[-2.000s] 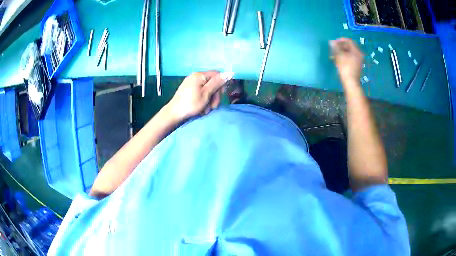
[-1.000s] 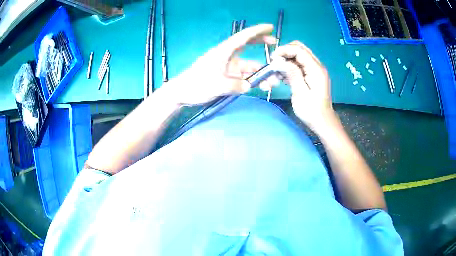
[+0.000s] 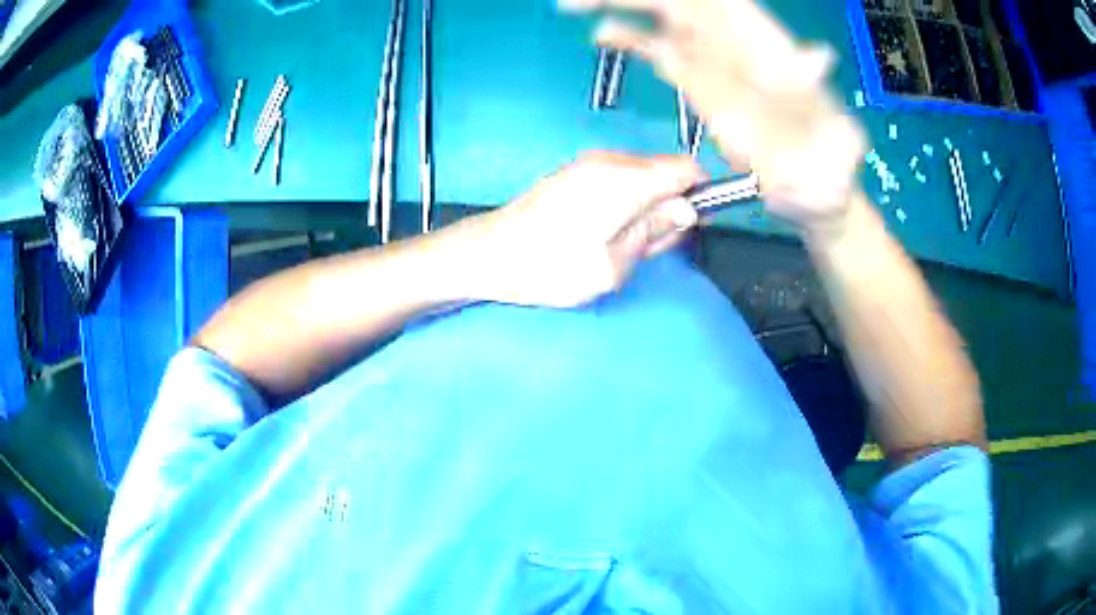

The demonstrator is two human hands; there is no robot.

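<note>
My left hand is closed around a short silver tube, whose end sticks out to the right past the fingers. My right hand is raised to the right of the tube, blurred, with its fingers spread; its palm lies close to the tube's end. Whether they touch cannot be told. Nothing shows in the right hand. Part of the tube is hidden inside the left hand. White plastic chips lie scattered on the bench at the right.
Long tubes lie on the green bench left of centre, with short tubes behind my hands. Small rods, a blue tray and a dark bag-filled tray are at the left. A compartment box is at right rear.
Both hands were together on the tube a second ago. Now my right hand has opened and moved up and away, while my left hand has moved right with the tube.
</note>
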